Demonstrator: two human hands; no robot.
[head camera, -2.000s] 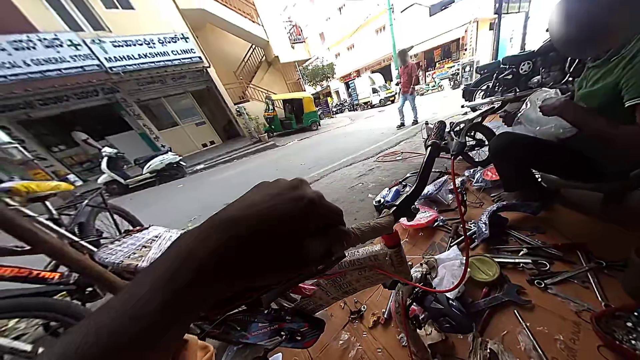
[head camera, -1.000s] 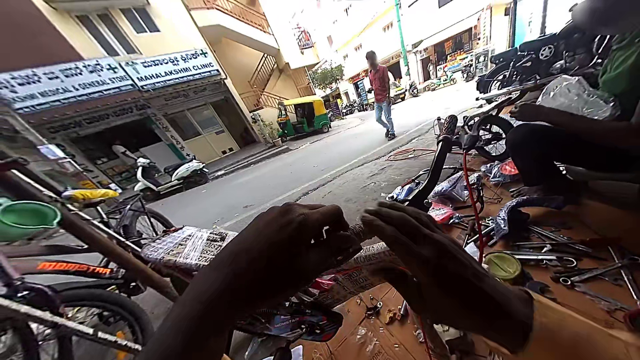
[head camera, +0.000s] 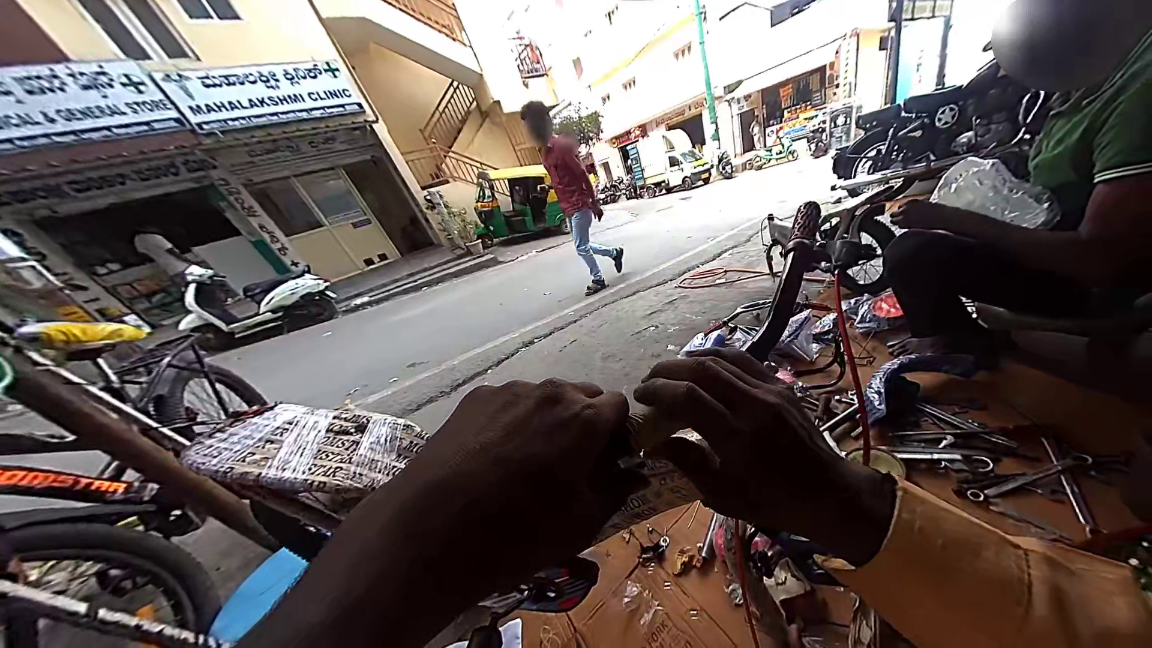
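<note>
My left hand (head camera: 540, 450) is closed around a part at the wrapped bicycle frame tube, in the middle of the view; what it grips is hidden by the fingers. Close on its right, my right hand (head camera: 765, 441) curves its fingers over the same tube, thumb beneath, touching a small brownish piece between the hands. Printed wrapping (head camera: 661, 495) covers the tube below them. A bicycle handlebar (head camera: 783, 292) with a dark grip rises behind my right hand, and a red cable (head camera: 848, 351) hangs from it. The plastic-wrapped saddle (head camera: 310, 447) lies left of my left forearm.
Spanners (head camera: 940, 454) and small parts lie on cardboard (head camera: 661, 594) to the right and below. A seated person (head camera: 1098, 153) in a green shirt is at the right, near clear plastic (head camera: 994, 193). Bicycles (head camera: 99, 558) stand at left. A person (head camera: 571, 193) walks on the road.
My right hand, not seen in the oldest frame, has come to the tube beside my left hand. The walking person has come nearer along the road.
</note>
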